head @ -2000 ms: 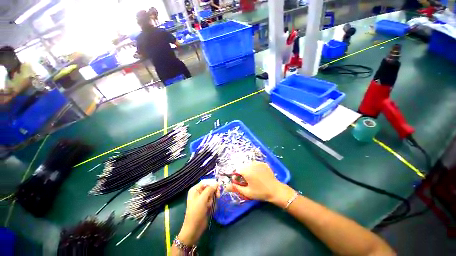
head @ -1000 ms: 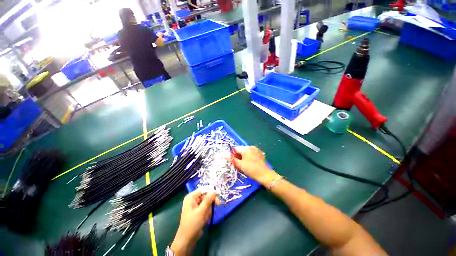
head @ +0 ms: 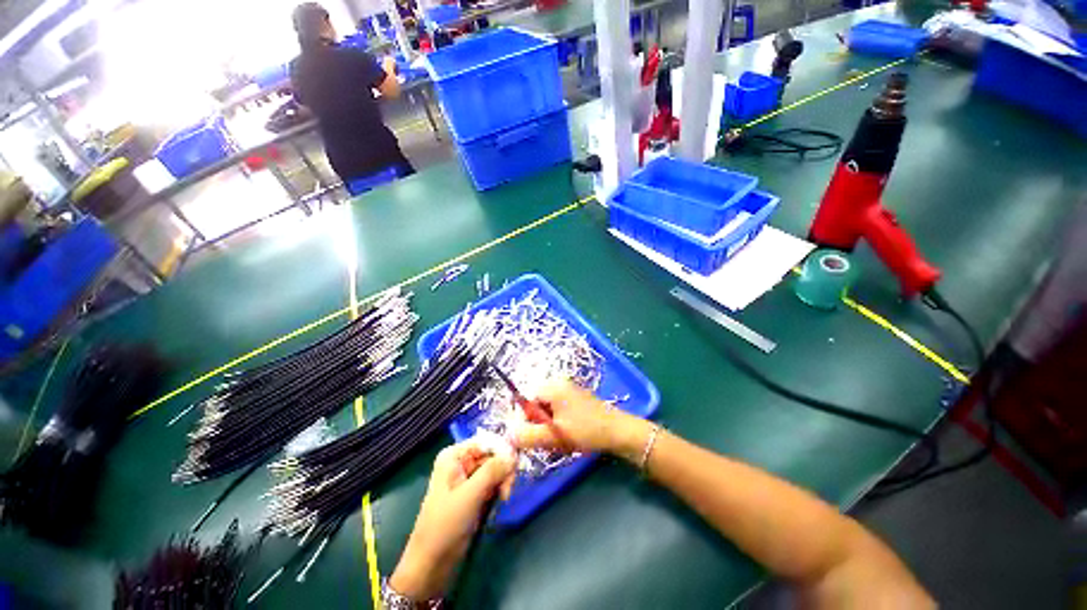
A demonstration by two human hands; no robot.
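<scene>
My left hand (head: 463, 491) is low in the middle, its fingers closed on the upper end of a black cable (head: 474, 560) that hangs down toward me. My right hand (head: 570, 419) is close beside it and holds a small red-handled cutting tool (head: 533, 409), its dark pointed tip directed up and left. The fingers partly hide the tool and the cable end. Both hands are over a shallow blue tray (head: 638, 391) with a loose pile of white and silvery scraps (head: 542, 338).
Two fanned cable bundles with pale ends (head: 298, 387) lie left, one over the tray's edge. Darker bundles (head: 179, 578) lie further left. Nested blue bins (head: 689, 215), a steel ruler (head: 722, 319), green tape (head: 824, 279), a red heat gun (head: 864, 203) and its cord are right. A person (head: 346, 107) stands beyond.
My right hand with the tool has moved down and left from over the scraps to beside my left hand. The tool's dark tip now shows. My left hand still holds the cable.
</scene>
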